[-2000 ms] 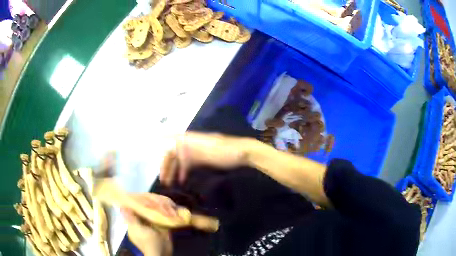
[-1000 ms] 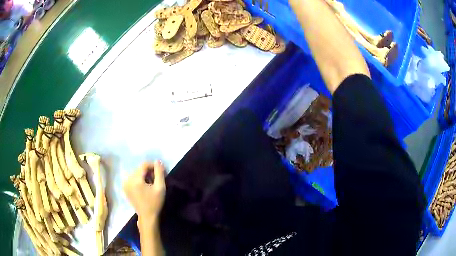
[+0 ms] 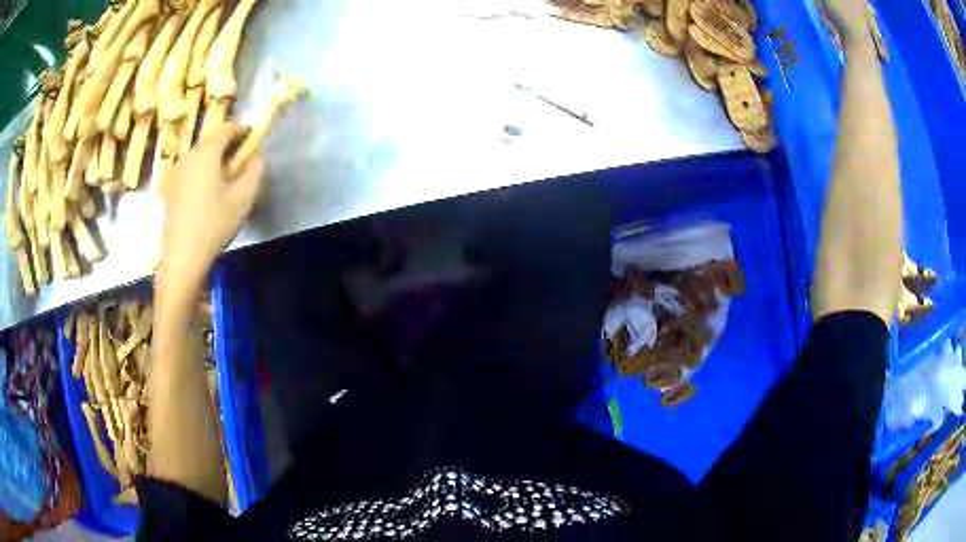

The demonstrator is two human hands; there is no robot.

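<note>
My left hand (image 3: 207,191) is over the left part of the pale table, its fingers closed around a tan leg piece (image 3: 270,111) whose knobbed end sticks out up and right. Several joined legs and feet (image 3: 159,64) lie in a row just left of the hand. My right hand (image 3: 847,13) is at the top right edge over a blue bin, small and partly cut off; what its fingers do is hidden. A heap of tan sole pieces (image 3: 731,64) lies at the table's upper right.
A blue bin of loose leg pieces (image 3: 111,371) stands below the table at left. A low blue bin (image 3: 741,413) holds brown parts (image 3: 678,328) and white plastic. More blue bins stand at far right. A thin dark line (image 3: 556,104) lies on the pale tabletop (image 3: 424,138).
The view has turned, so the table now runs across the top. My left hand has gone from the table edge to the single leg piece and taken hold of it. My right arm still stretches toward the bins.
</note>
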